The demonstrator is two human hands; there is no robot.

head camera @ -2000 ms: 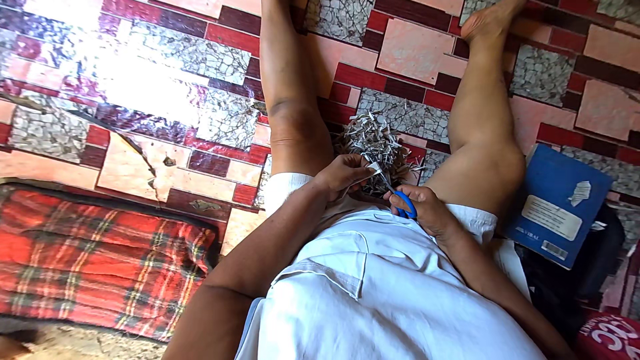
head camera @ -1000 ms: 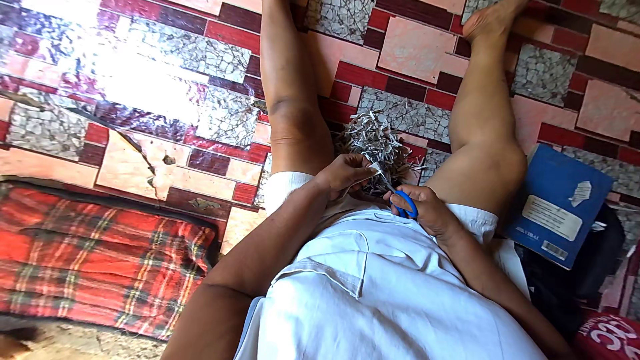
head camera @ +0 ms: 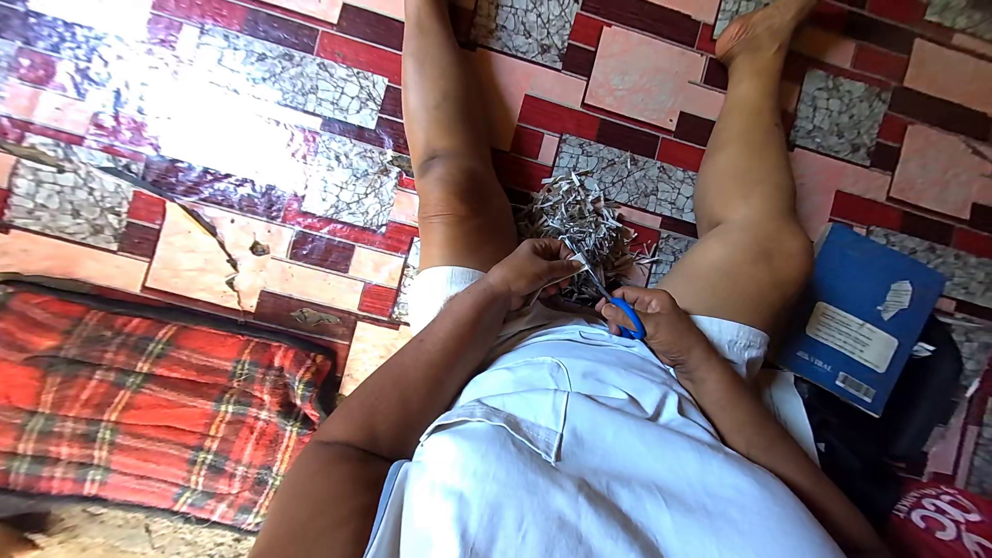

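Note:
My right hand grips blue-handled scissors just in front of my lap, the metal blades pointing up and left. My left hand pinches a small piece of white paper at the blade tips. Whether the blades are parted or closed is hard to tell. A heap of thin cut paper strips lies on the floor between my legs, right beyond both hands. The lower part of the heap is partly hidden by my fingers.
A blue book lies on a black bag beside my right thigh, with a red item bearing white letters below it. A red plaid padded mat is at the left. The patterned floor covering has a torn, cracked stretch at left.

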